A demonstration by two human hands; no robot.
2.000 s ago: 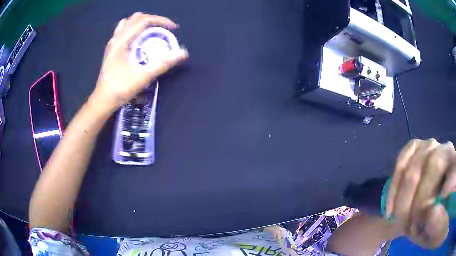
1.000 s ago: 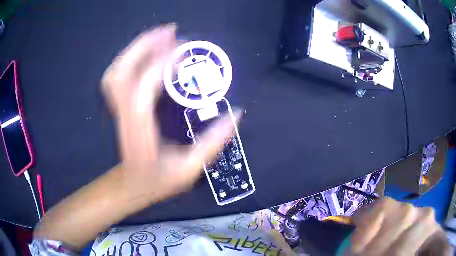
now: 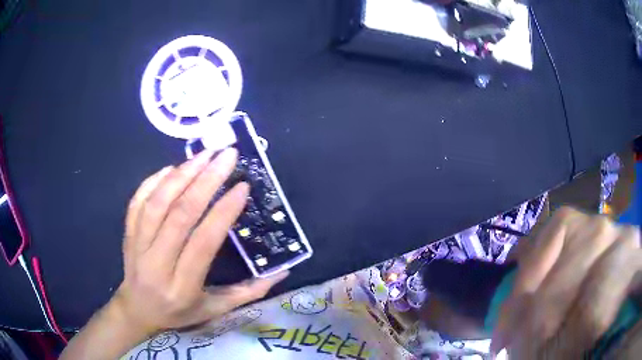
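A white handheld device [image 3: 271, 204] lies on the black mat, its spoked round head [image 3: 191, 88] at the upper left and its handle slanting down right. A dark circuit board with several pale squares shows in the handle. My left hand [image 3: 179, 235] is on the left side of the handle, fingers over the board and thumb at the lower end, holding it. My right hand [image 3: 570, 285], blurred at the lower right, is closed around a teal electric screwdriver [image 3: 501, 299]. Its dark nose points left, past the table edge; its tip is not clear.
A black-and-white screw feeder [image 3: 415, 28] stands at the top, partly cut off, with a thin black cord to its right. A red-edged smartphone [image 3: 10, 225] and cable [image 3: 39, 288] lie at the left. Below the table's front edge, device bodies [image 3: 486, 239] are heaped near cardboard.
My left hand has moved from around the head down to the handle. The device shows further left. The feeder shows higher and smartphone further left as the view shifted. The screwdriver stays in my right hand.
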